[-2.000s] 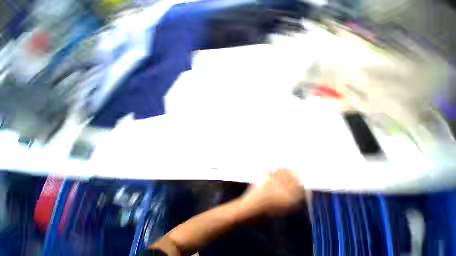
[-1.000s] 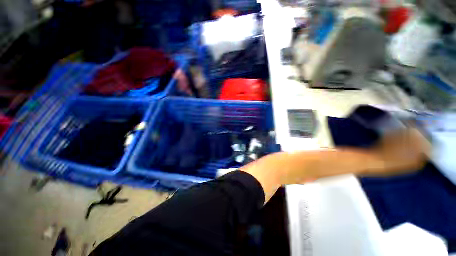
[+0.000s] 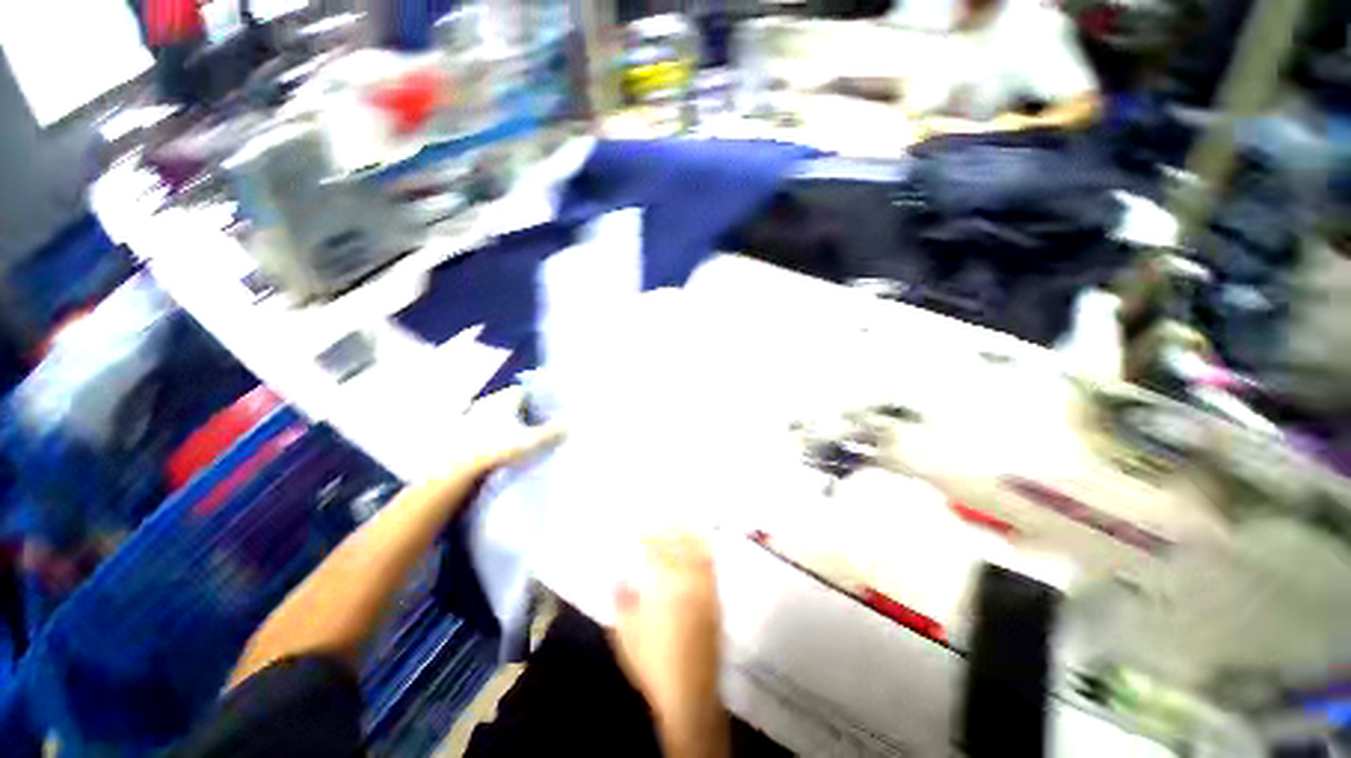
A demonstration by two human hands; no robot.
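My left hand is at the table's near-left edge and grips a pale cloth panel, which hangs over the edge below it. An overexposed pale piece also rises beyond the hand. My right hand is at the near edge, to the right of the left hand, blurred; whether it holds the cloth's edge cannot be told. Navy cloth lies at the back left of the white table. Glare hides where the pale cloth ends and the table begins.
A black phone lies at the right. Red marks run beside the small metal parts. The beige machine body is at the right. Blue crates stand at the left. Another person's arm shows at the back.
The view has swung right from the crates, bringing the phone and machine into view. The reaching arm is now drawn back to the near edge, with pale cloth, and a second hand shows.
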